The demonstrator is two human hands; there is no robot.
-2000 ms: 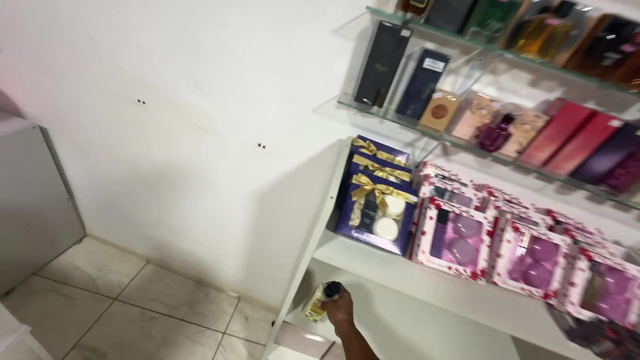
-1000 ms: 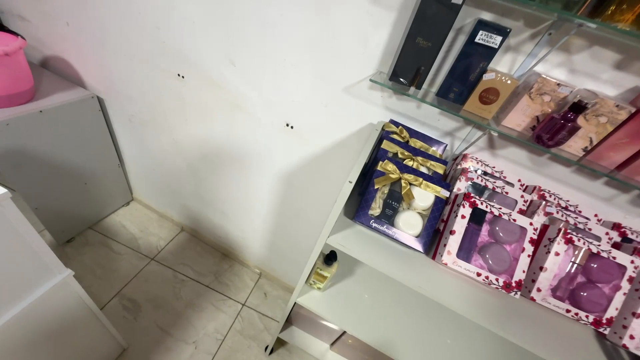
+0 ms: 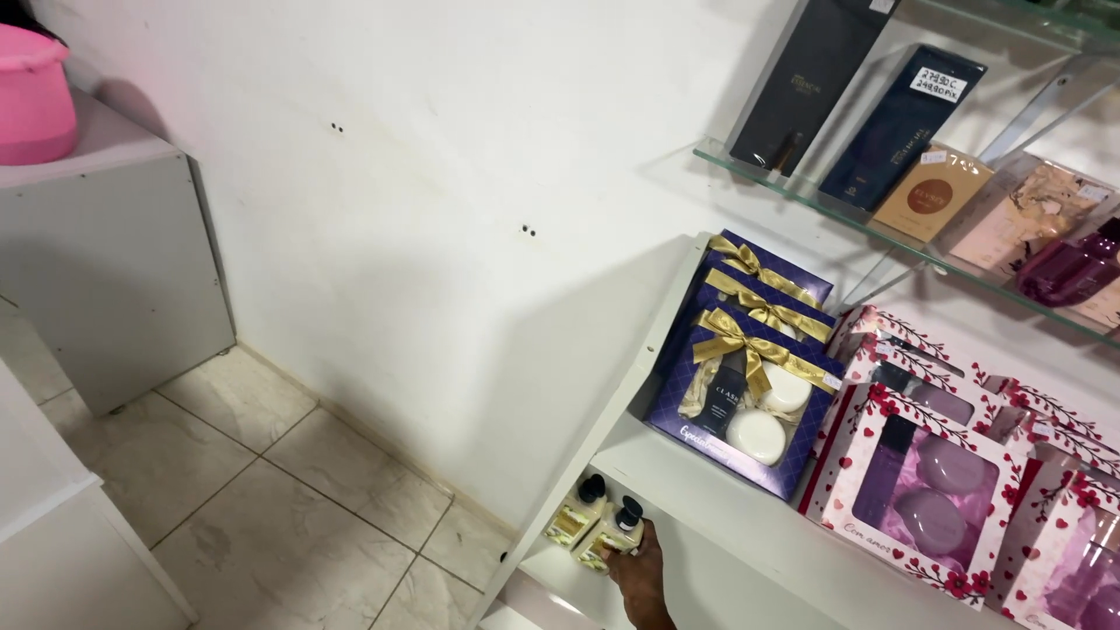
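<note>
My right hand [image 3: 640, 573] is on the lower white shelf, its fingers around a cream pump bottle with a black pump top [image 3: 610, 535]. Just left of it, close to the side panel, stands a similar pump bottle [image 3: 575, 514]. On the shelf above are blue gift boxes with gold ribbons [image 3: 744, 402], holding a dark bottle and round white items. White gift boxes with red flowers [image 3: 927, 499] stand to their right. My left hand is out of view.
Glass shelves [image 3: 875, 236] above hold dark perfume boxes [image 3: 809, 87] and a purple bottle [image 3: 1072, 262]. The shelf's side panel [image 3: 604, 429] meets a white wall. At left, a pink bucket [image 3: 33, 96] sits on a grey cabinet [image 3: 105, 271]; a white furniture edge [image 3: 87, 525] is below.
One second ago a single pump bottle stood on the lower shelf and no hand showed. Now my right hand is there, gripping a second bottle beside it.
</note>
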